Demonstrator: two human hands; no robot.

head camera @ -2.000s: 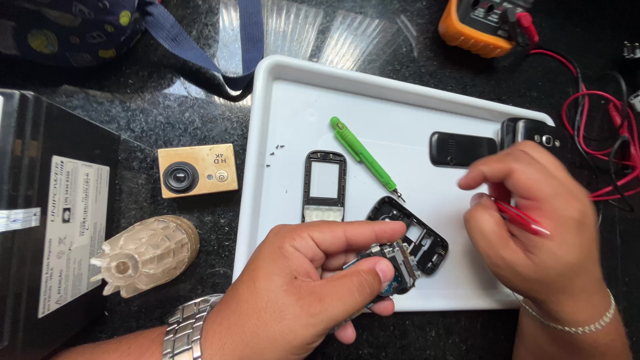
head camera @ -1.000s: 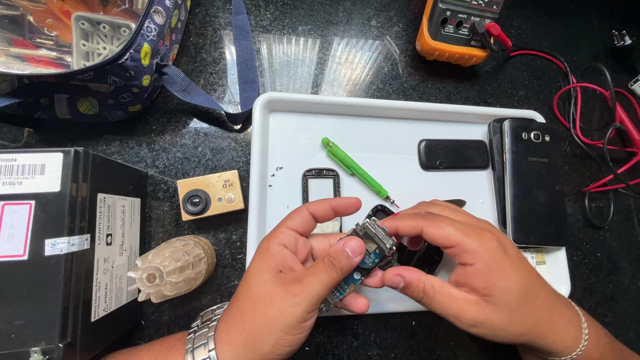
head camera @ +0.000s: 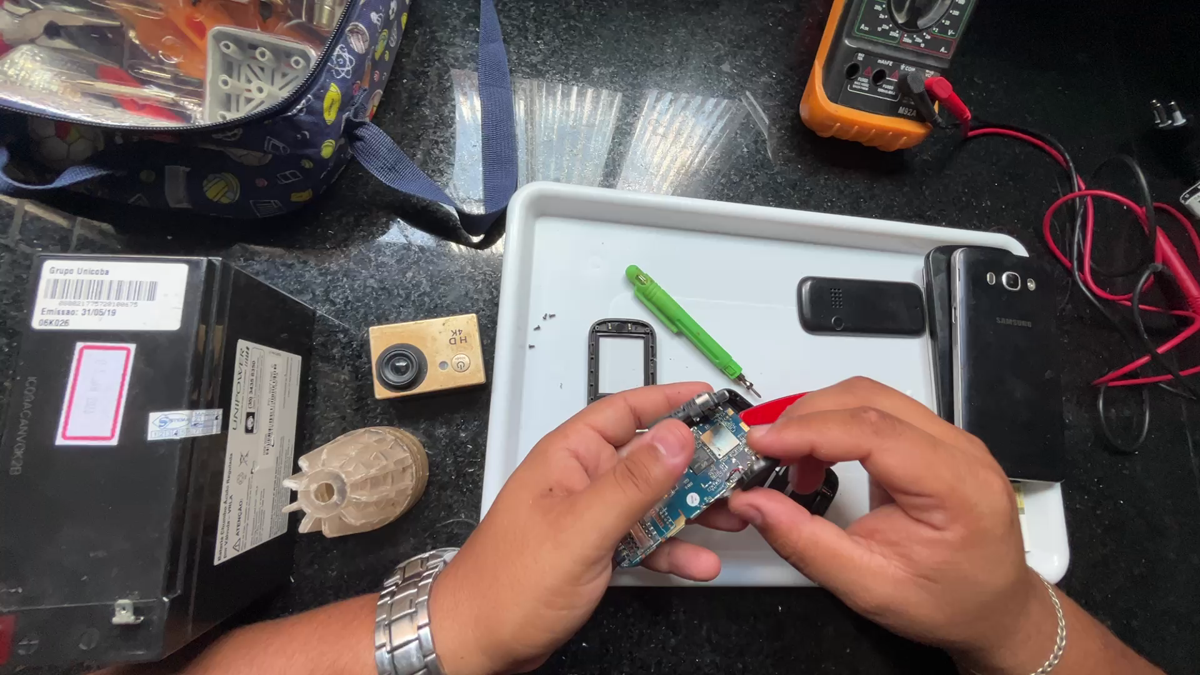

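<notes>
My left hand (head camera: 572, 506), with a metal watch at its wrist, holds a blue phone circuit board (head camera: 698, 483) over the tray's near part. My right hand (head camera: 891, 516) is at the board's right edge, fingertips close to or touching it; a red tool (head camera: 771, 410) shows behind its fingers, and how it is held is partly hidden. A black phone frame (head camera: 622, 328) lies on the white tray (head camera: 525, 281) behind my left hand. The green screwdriver (head camera: 684, 322) lies beyond the board, its tip toward my right hand. Another black casing part (head camera: 817, 492) is mostly hidden below my right fingers.
A black phone back cover (head camera: 861, 307) and stacked smartphones (head camera: 1011, 361) are at the tray's right. Tiny screws (head camera: 542, 325) lie at its left. Around it are a multimeter (head camera: 872, 75) with leads, a tool bag (head camera: 234, 159), a gold action camera (head camera: 427, 356), a beige ribbed object (head camera: 366, 480) and a battery (head camera: 112, 469).
My right hand has moved left to the circuit board since the earliest frame. The board's blue face now shows more between my hands. The view has shifted.
</notes>
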